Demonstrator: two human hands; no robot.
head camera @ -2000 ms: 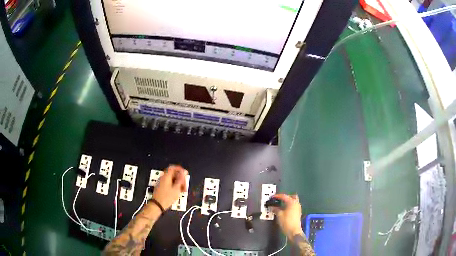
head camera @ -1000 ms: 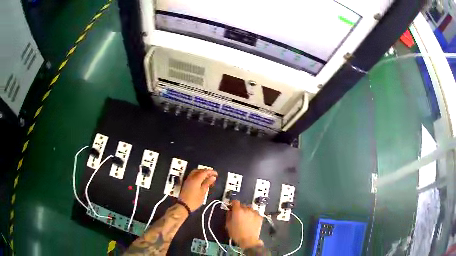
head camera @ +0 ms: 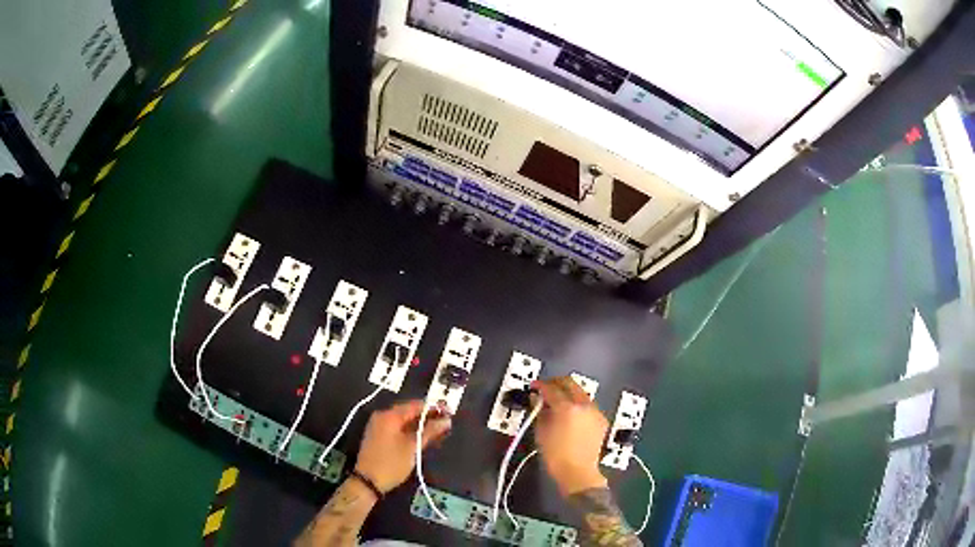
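Note:
A row of several white sockets [head camera: 462, 343] stands on a black shelf, with small black adapters [head camera: 454, 375] on them. White output cables [head camera: 304, 406] run from most adapters to green boards [head camera: 262, 436] at the front edge. My right hand [head camera: 574, 433] pinches a white cable at the black adapter [head camera: 517, 400] on the sixth socket from the left and partly hides the seventh socket. My left hand [head camera: 398, 440] is just below the fifth socket, fingertips close together beside its cable; whether they hold anything is unclear.
The test rack's beige control unit [head camera: 513, 160] and pale monitor [head camera: 684, 64] stand behind the shelf. A blue tray [head camera: 748, 515] with a few black adapters is at the lower right. Yellow-black floor tape [head camera: 80, 230] runs along the left.
My right hand went from the eighth socket to the sixth and took a cable. My left hand moved down off the fifth socket, uncovering its adapter. The view shifted rightward.

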